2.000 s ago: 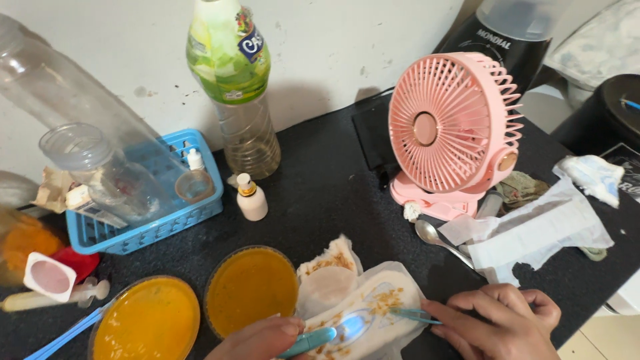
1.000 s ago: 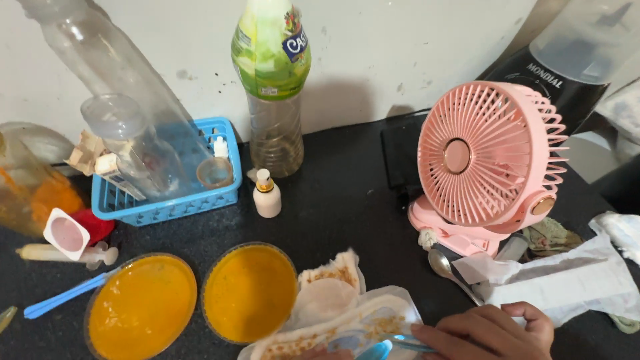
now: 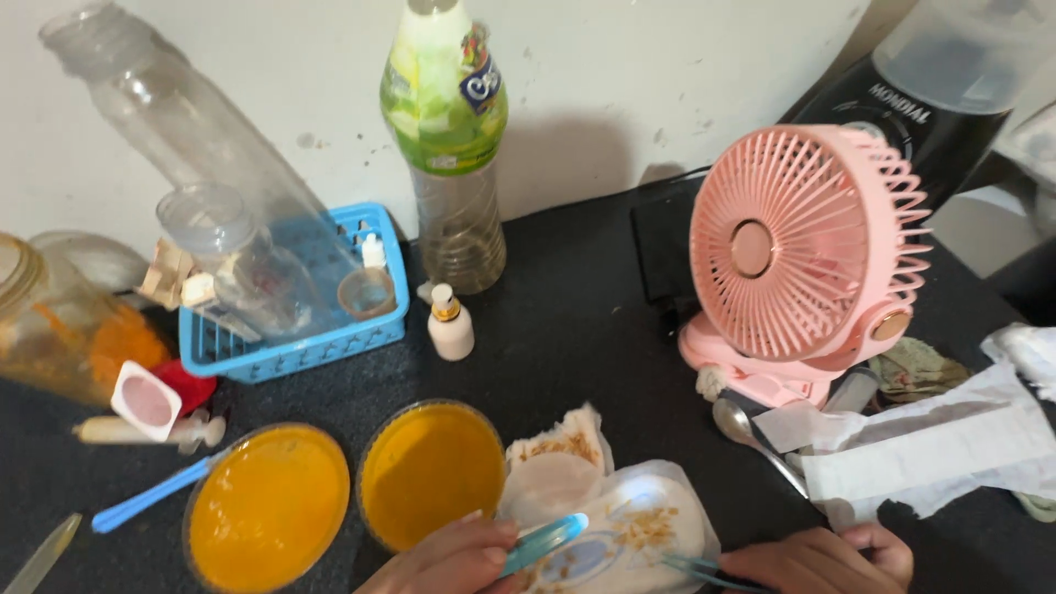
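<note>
My left hand (image 3: pixel 450 554) holds a teal pen-shaped light (image 3: pixel 546 544), its lit tip over a white absorbent pad (image 3: pixel 652 495) strewn with small tan bits (image 3: pixel 648 528). From the right, my right hand (image 3: pixel 813 561) grips teal tweezers (image 3: pixel 693 568), whose tips touch or hover just over the pad; which, I cannot tell. A small translucent round dish (image 3: pixel 554 483) sits at the pad's upper left, beside a torn white piece (image 3: pixel 569 441) bearing similar bits. Left of these stand two round dishes of orange liquid, one nearer (image 3: pixel 433 474) and one farther left (image 3: pixel 268 507).
A pink fan (image 3: pixel 780 247) stands at the right, with a metal spoon (image 3: pixel 755 441) and torn white paper (image 3: pixel 924 445) by its base. Behind are a plastic bottle (image 3: pixel 450 148), a small pump bottle (image 3: pixel 450 326) and a blue basket (image 3: pixel 305 351). Blue tweezers (image 3: pixel 157 492) and a syringe (image 3: pixel 124 430) lie left.
The teal light, mostly out of the frame a second ago, shows fully again over the pad in my left hand. My right hand stays at the pad's right side with the tweezers.
</note>
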